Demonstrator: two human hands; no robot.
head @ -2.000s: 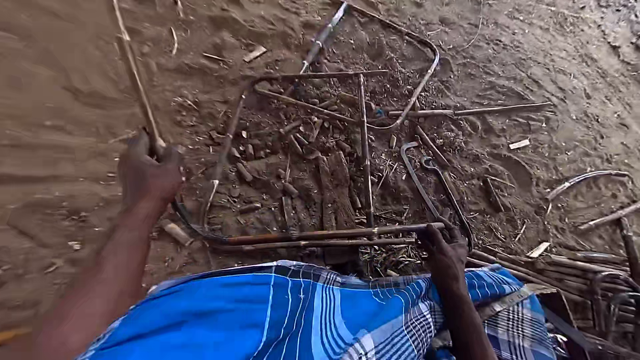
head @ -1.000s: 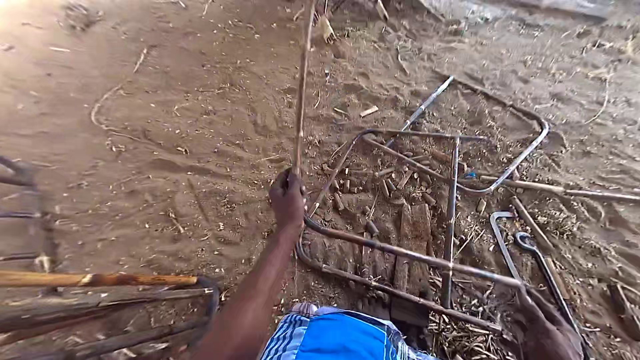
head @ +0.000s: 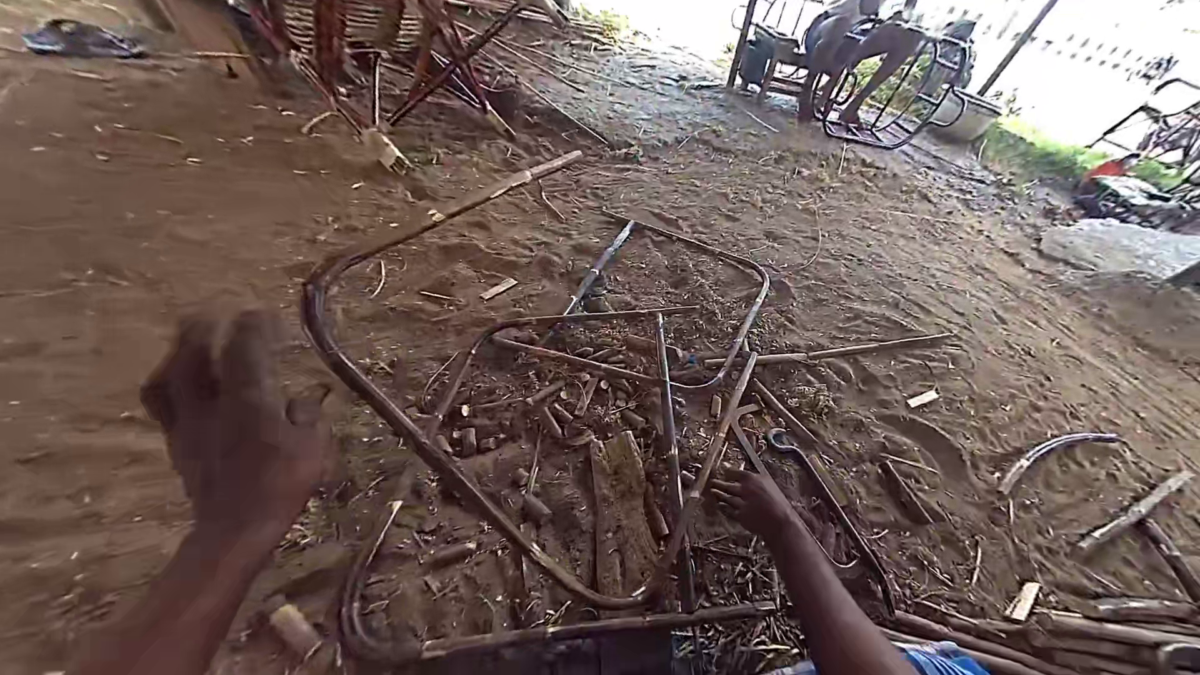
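Note:
My left hand [head: 239,412], raised and blurred at the left, has its fingers apart and touches no pole. A bent cane pole [head: 403,427] with several curves lies before me, from the upper middle round to the right. Close to its upright right end is my right hand [head: 750,502]; whether the fingers grip it I cannot tell. Under and beyond it lie more bent poles [head: 764,300] and a straight pole [head: 667,422]. Right of my right hand is a hooked metal rod [head: 825,487]. Another bent pole [head: 600,628] lies nearest me.
Short cut cane pieces [head: 553,422] and a split wooden board [head: 623,516] lie on the sandy ground. A bundle of poles [head: 1078,628] is at the lower right. At the upper right a person [head: 877,56] sits by a curved frame [head: 891,122]. Stacked sticks [head: 450,56] stand at the top left.
The view has swung up, now taking in the seated person. My left hand, around a pole in the earlier frames, has come off it and is open in the air.

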